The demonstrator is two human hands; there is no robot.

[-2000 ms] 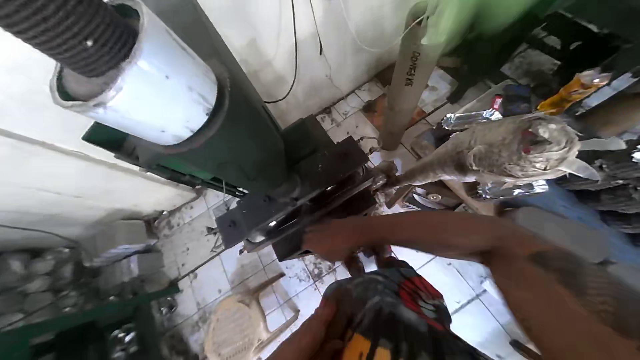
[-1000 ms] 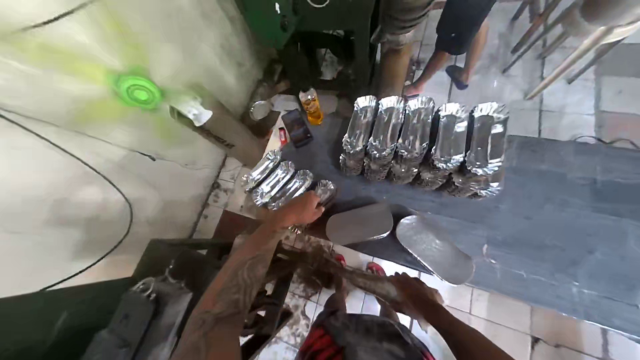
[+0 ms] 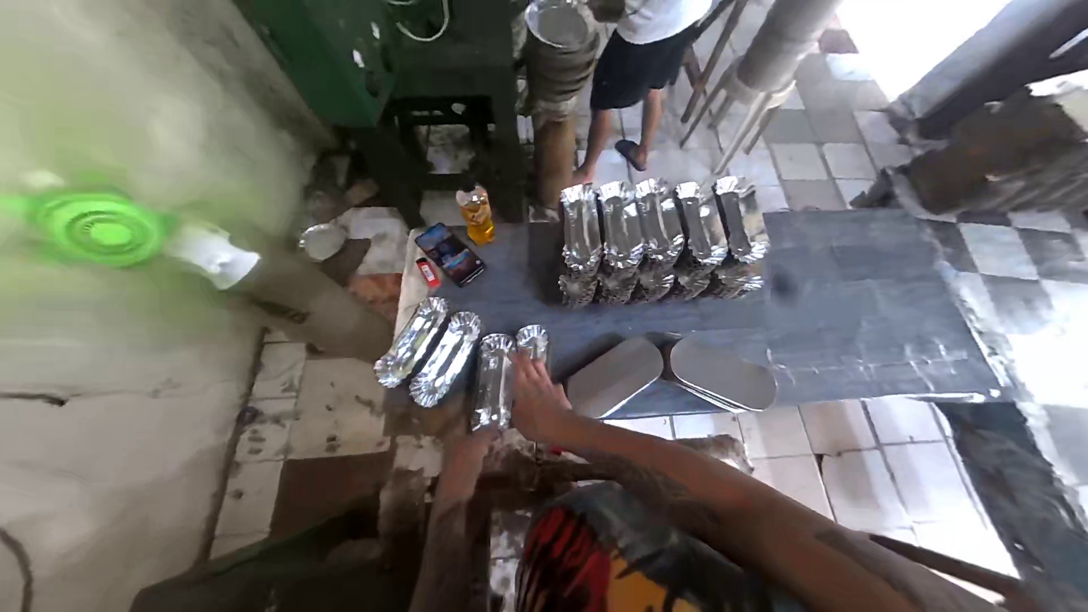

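My left hand [image 3: 483, 438] is at the near end of an oval fluted foil tray [image 3: 495, 382] on the dark table. My right hand [image 3: 537, 395] lies over a second foil tray [image 3: 533, 340] just to the right and covers its near part. Whether either hand grips a tray is not plain. Two more foil trays [image 3: 414, 342] [image 3: 446, 359] lie slanted at the table's left end. To the right of my right hand sit two piles of flat rounded sheets [image 3: 618, 374] [image 3: 722, 374].
Tall stacks of foil trays [image 3: 654, 229] stand along the far side of the table [image 3: 858, 289]. A phone [image 3: 450, 253], a red lighter [image 3: 427, 272] and a bottle of yellow liquid [image 3: 478, 217] lie or stand at the left. Beyond, a person [image 3: 642, 76] stands near stools. A green fan [image 3: 102, 228] spins at left.
My right hand has moved from near the table's front edge to the foil trays. My left hand has drawn back toward the near edge. The view swung from the machine to the table earlier.
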